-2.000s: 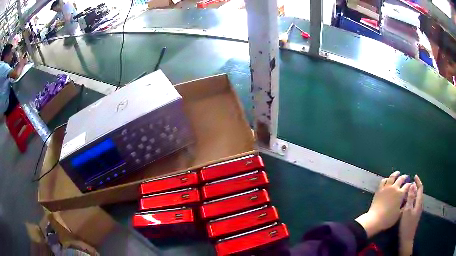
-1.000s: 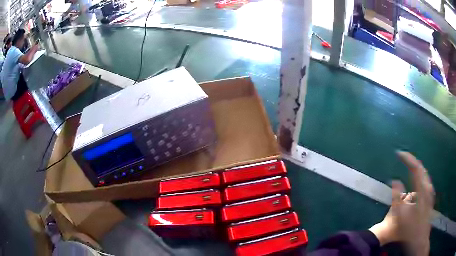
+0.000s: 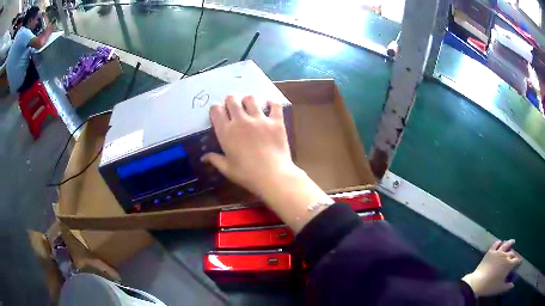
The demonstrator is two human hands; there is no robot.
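Observation:
The pale grey bench instrument (image 3: 179, 101) stands tilted in a shallow cardboard tray (image 3: 322, 137), its blue screen lit. My right hand (image 3: 254, 140) reaches across to it, fingers spread over its top front edge and thumb at its front panel, covering part of the knobs. My left hand (image 3: 496, 269) is small at the lower right by the metal rail, fingers curled; a small dark bluish patch shows beside it, too unclear to name. Red portable radios (image 3: 248, 263) are stacked in front of the tray, partly hidden by my right arm.
A white post (image 3: 403, 95) rises from the metal rail (image 3: 436, 209) along the green conveyor belt (image 3: 478, 155). A carton of purple cells (image 3: 89, 72), a red stool (image 3: 37, 107) and a seated person (image 3: 24, 51) are at upper left. A thin cable hangs left of the tray.
My right hand has moved from beside my left hand across to the instrument. The view has shifted, so the tray and radios sit further right. My left hand stays near the rail.

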